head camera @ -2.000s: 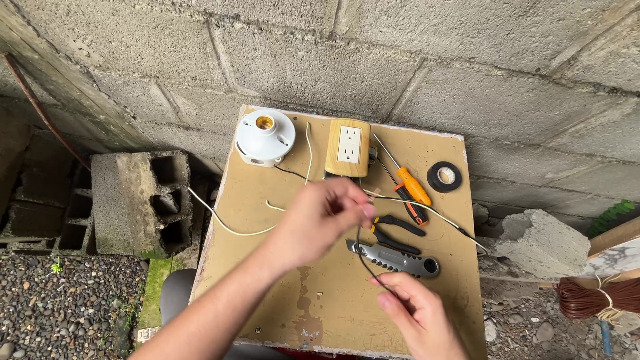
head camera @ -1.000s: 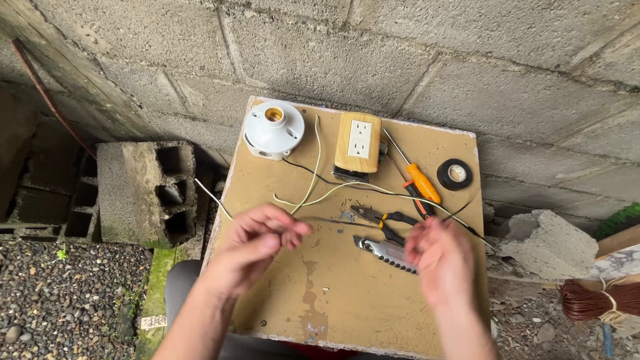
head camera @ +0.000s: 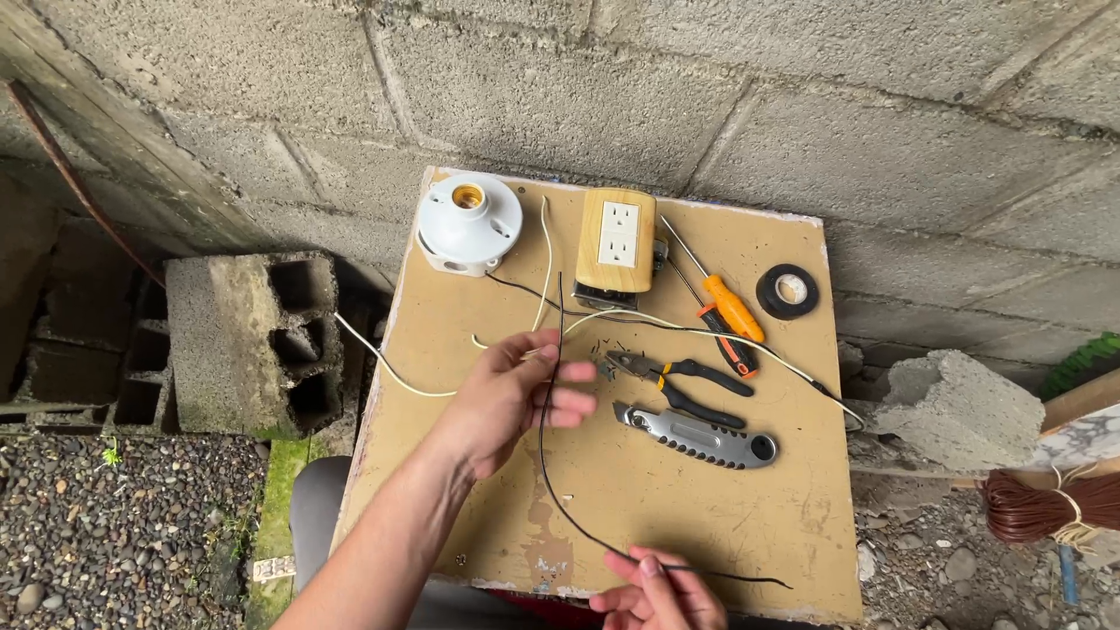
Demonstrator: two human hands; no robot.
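A black insulated wire [head camera: 544, 464] runs between my hands. My left hand [head camera: 516, 394] pinches it near its upper end, over the middle of the board; a white wire [head camera: 402, 378] passes at or behind these fingers. My right hand [head camera: 661, 586] pinches the same black wire near its lower end, at the board's front edge. Right of my left hand lie combination pliers [head camera: 691, 381] and a grey utility knife [head camera: 700, 437]. A white lamp holder [head camera: 470, 223] stands at the back left, beside a duplex outlet [head camera: 617, 241] in a wood-look plate.
On the board [head camera: 787, 525] also lie an orange screwdriver [head camera: 733, 308], a black-and-orange screwdriver [head camera: 726, 341] and black electrical tape [head camera: 787, 291]. A concrete block wall [head camera: 560, 105] rises behind. Hollow blocks [head camera: 227, 341] sit left; a broken block [head camera: 958, 407] and a brown cord bundle [head camera: 1028, 507] lie right.
My right hand has moved down toward the board's front edge. My left hand has moved up from the lower left, and the black wire now hangs in a long curve between the two.
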